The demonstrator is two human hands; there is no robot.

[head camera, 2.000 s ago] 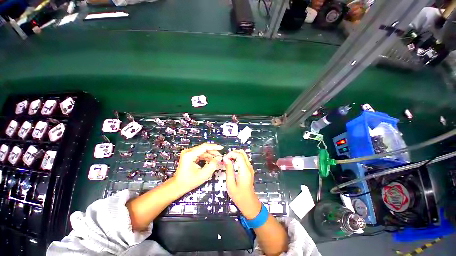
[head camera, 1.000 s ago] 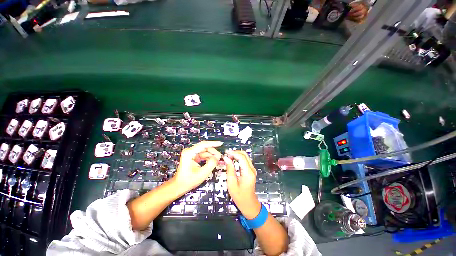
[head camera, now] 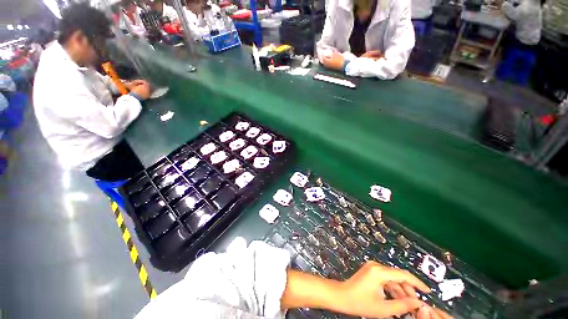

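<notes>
My left hand (head camera: 373, 291) reaches over the clear component tray at the lower right, thumb and fingers bent together. Whether a part is between the fingertips cannot be seen. Fingertips at the bottom edge (head camera: 433, 313) seem to be my right hand; the rest is cut off. Small coppery parts with leads (head camera: 339, 233) lie heaped in the clear tray (head camera: 470, 293). White housings lie by its left end (head camera: 269, 214), on it (head camera: 432, 268), and beyond it on the green surface (head camera: 380, 193). The black tray (head camera: 205, 249) holds rows of white housings (head camera: 237, 144) in its far part.
A person in a white coat (head camera: 81, 112) works at the bench on the left. Another person (head camera: 367, 37) sits across the bench (head camera: 423, 112). A blue box (head camera: 223, 41) stands farther back. Yellow-black tape (head camera: 132, 249) marks the floor.
The view has swung left and up. The black tray and other people now show; the syringe, blue dispenser box and fan have left the picture. My right hand is now almost entirely cut off.
</notes>
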